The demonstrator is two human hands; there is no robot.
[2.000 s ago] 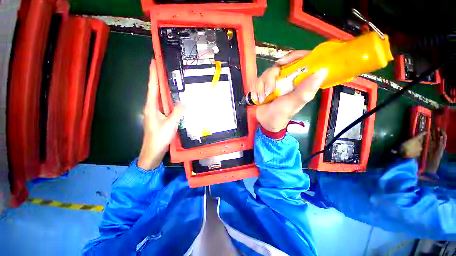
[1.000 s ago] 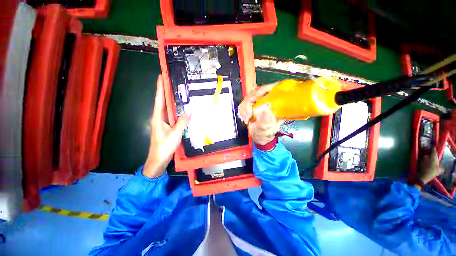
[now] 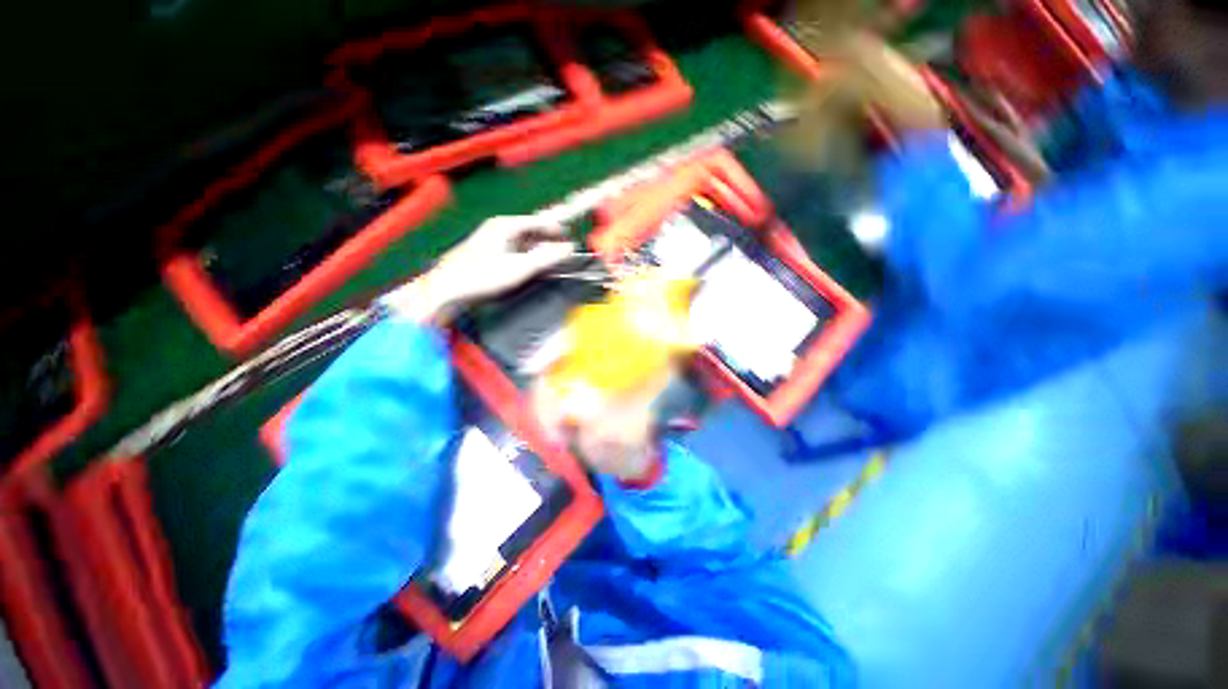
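Observation:
The picture is blurred. My right hand [image 3: 609, 428] is closed round the yellow electric screwdriver [image 3: 626, 330]. A tablet with its back open and a large white battery [image 3: 488, 514] lies in a red frame [image 3: 532, 572] just in front of me, partly behind my left sleeve. My left hand [image 3: 488, 267] is stretched forward above the bench, its fingers pointing right towards a second red-framed tablet [image 3: 761, 316]. Blur hides whether the fingers touch or hold anything. The driver's tip cannot be made out.
More red-framed tablets [image 3: 465, 101] lie on the green conveyor beyond the whitish edge [image 3: 269, 361]. Red frames [image 3: 128, 579] stand stacked at the lower left. Another person's blue sleeve [image 3: 1024, 249] and blurred hands are at the upper right. A yellow-black floor line [image 3: 838, 505] shows at the right.
The view has swung to the right. My left hand has left the tablet frame and reached forward across the bench. My right hand still holds the screwdriver, now away from that tablet.

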